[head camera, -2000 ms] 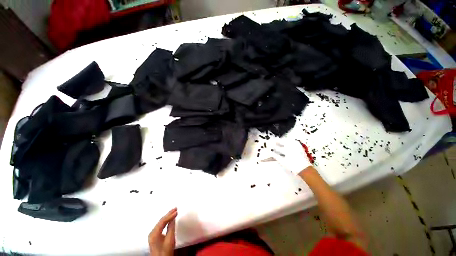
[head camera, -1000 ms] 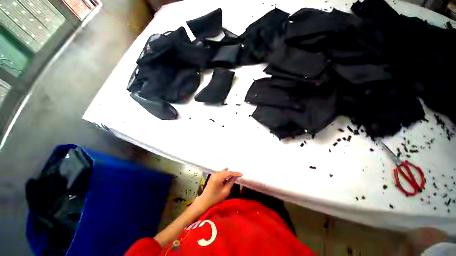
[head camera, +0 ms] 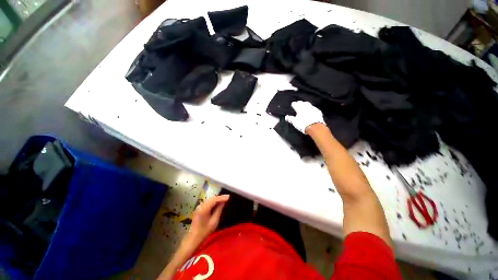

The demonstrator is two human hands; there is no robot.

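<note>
My right hand (head camera: pixel 307 117), in a white glove, lies on the near left end of the large black heap. Its fingers close on the edge of a black fabric piece (head camera: pixel 280 103); the fingertips are partly lost against the cloth. My left hand (head camera: pixel 209 214) is bare and empty, held below the table's near edge with its fingers loosely bent and apart. Another black piece (head camera: pixel 236 92) lies alone, left of the right hand. The large black heap (head camera: pixel 382 98) spreads to the right.
A smaller black group (head camera: pixel 180 60) lies at the table's left. Scissors with red handles (head camera: pixel 421 209) lie at the right among black trimmings. The white table (head camera: pixel 180 145) has its near edge in front of me. A blue bin (head camera: pixel 104 213) with black pieces stands on the floor at left.
My right hand has moved up from the lower right edge onto the black pieces. My left hand has moved left and down from the table edge. The scissors still lie on the table.
</note>
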